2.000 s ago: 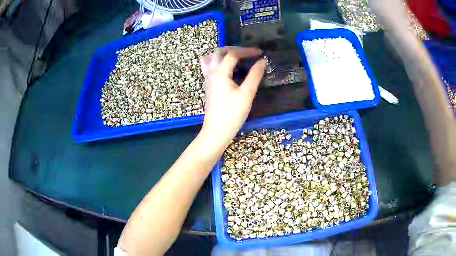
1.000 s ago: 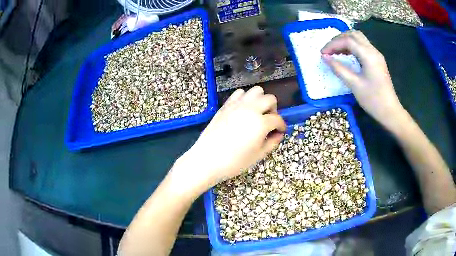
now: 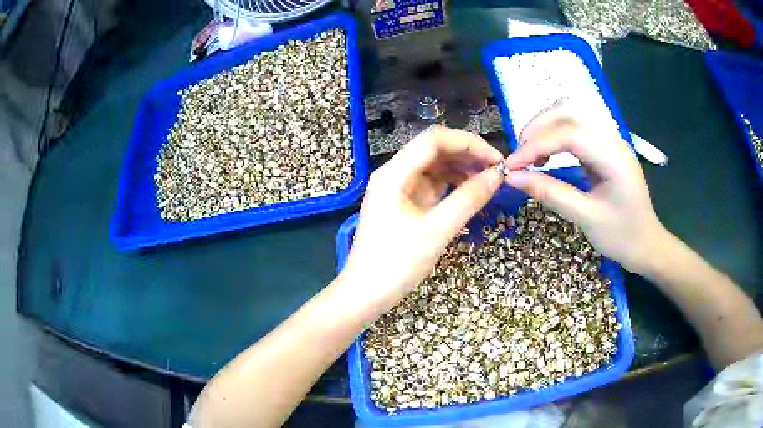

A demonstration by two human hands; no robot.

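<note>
My left hand [image 3: 418,209] and my right hand [image 3: 598,188] meet over the back edge of the near tray [image 3: 362,393]. A small shiny metal piece [image 3: 501,168] is pinched between the left thumb and fingers. My right fingertips touch it from the other side; any white insert there is too small to tell. The near tray holds many loose metal pieces [image 3: 494,326]. The small tray [image 3: 619,117] with white inserts [image 3: 552,84] stands behind my right hand, which covers its front part. The shiny round seat [image 3: 429,108] of the press shows behind my left hand.
The dark press [image 3: 410,63] has a blue-and-white nameplate. The left tray [image 3: 243,219] is full of metal pieces. A fan [image 3: 276,8] stands behind it. A bag of parts [image 3: 644,21], something red [image 3: 724,18] and the far-right tray [image 3: 736,75] are at the back right. A white strip [image 3: 649,150] lies by the small tray.
My left hand has risen from the near tray with a metal piece. My right hand has moved left and toward me from the white inserts, and the fingertips of both hands now meet.
</note>
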